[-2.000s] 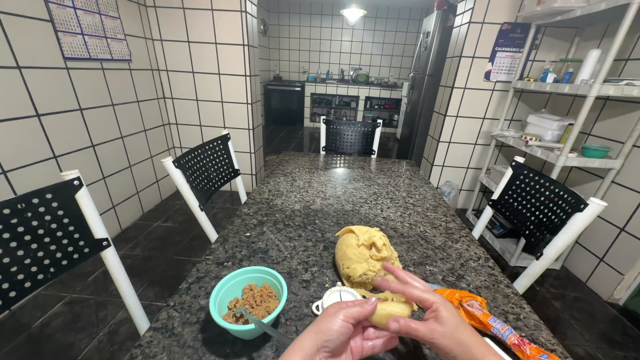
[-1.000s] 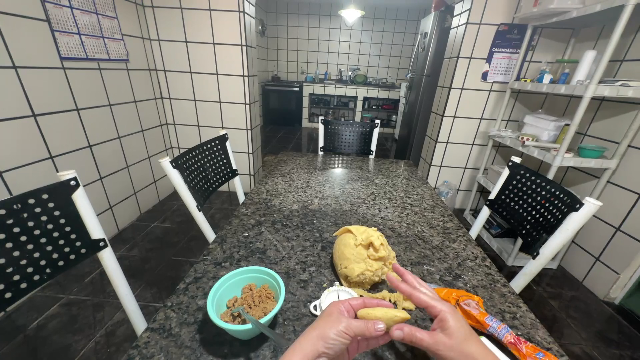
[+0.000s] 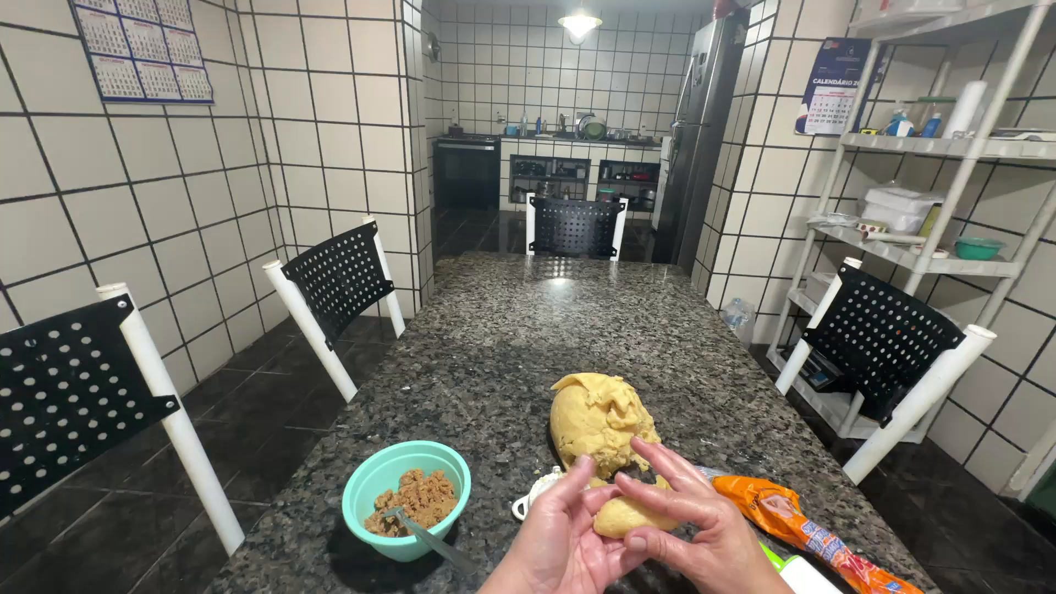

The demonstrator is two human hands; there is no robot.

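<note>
Between my left hand and my right hand lies a small oval piece of yellow dough, cupped by the left palm and touched by the right fingers. Just beyond them a large lump of yellow dough rests on the granite table. A white plastic utensil is partly hidden behind my left hand. Left of the hands stands a turquoise bowl of crumbly brown filling, with a metal utensil leaning in it.
An orange plastic package lies right of my right hand, beside a green and white object partly out of view. Several black and white chairs surround the granite table. A white shelf unit stands at the right wall.
The small dough piece has been turned and moved between my hands, and its shape now looks rounder. My right fingers lie further over it than a second ago.
</note>
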